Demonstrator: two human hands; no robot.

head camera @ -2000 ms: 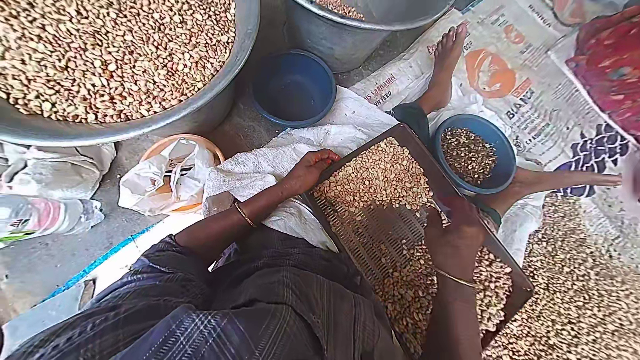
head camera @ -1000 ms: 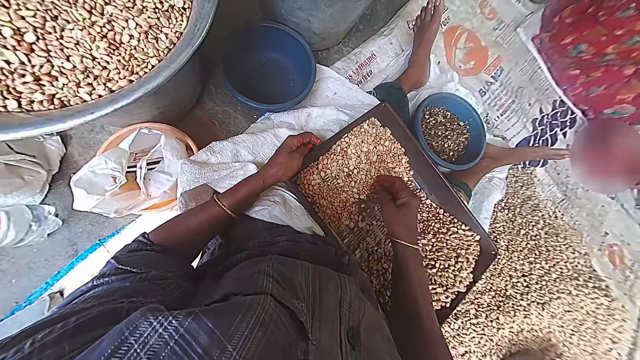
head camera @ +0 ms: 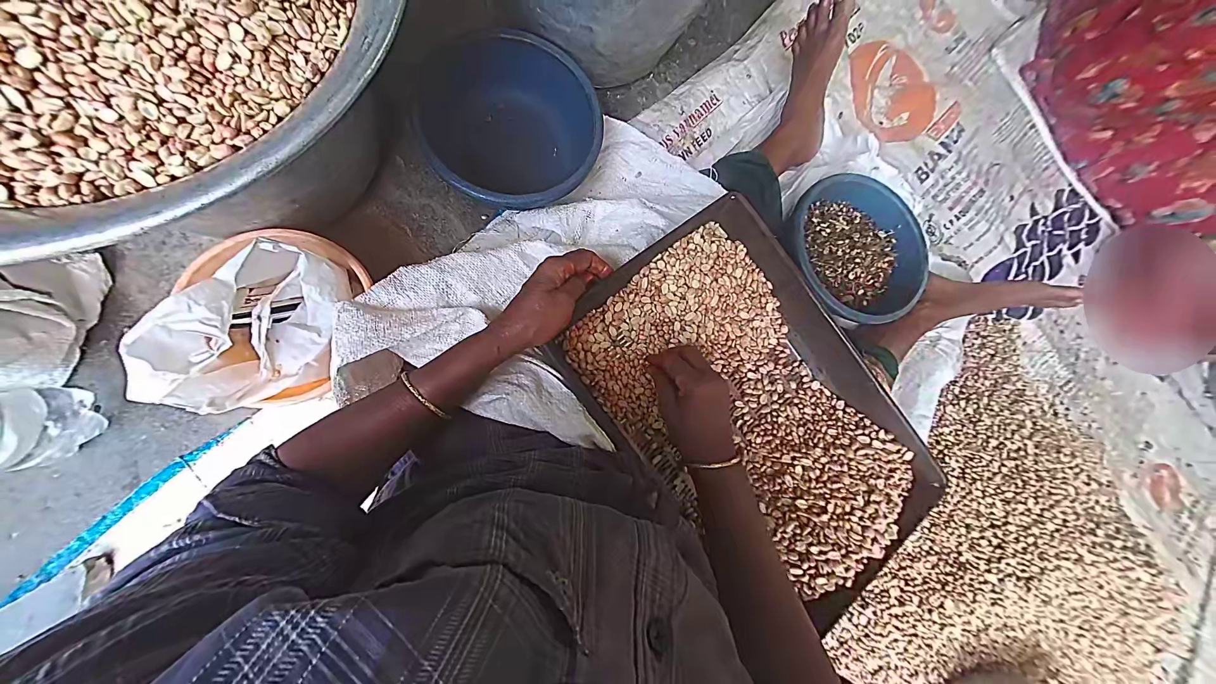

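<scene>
A dark rectangular tray (head camera: pixel 822 356) lies tilted across my lap, spread with pale and reddish-brown nuts or seeds (head camera: pixel 708 285). My left hand (head camera: pixel 551 296) rests at the tray's upper left rim, fingers bent near the edge; whether it grips the rim cannot be told. Over the left middle of the tray, my right hand (head camera: pixel 693 399) touches the seeds with curled fingers, and what lies between the fingertips is hidden. Just beyond the tray's right rim stands a small blue bowl (head camera: pixel 914 233) holding dark brown bits.
A large metal basin (head camera: pixel 294 157) of seeds stands upper left, beside a blue tub (head camera: pixel 508 114). An orange basin (head camera: pixel 328 249) holds a white plastic bag (head camera: pixel 166 356). At right, seeds (head camera: pixel 1007 513) lie heaped on printed sacks (head camera: pixel 959 123). A person's bare foot (head camera: pixel 819 38) and red patterned cloth (head camera: pixel 1130 104) show.
My right hand has moved from the tray's right side to its left middle. Seeds now cover the patch of tray that showed bare two seconds ago. My left hand stays by the rim.
</scene>
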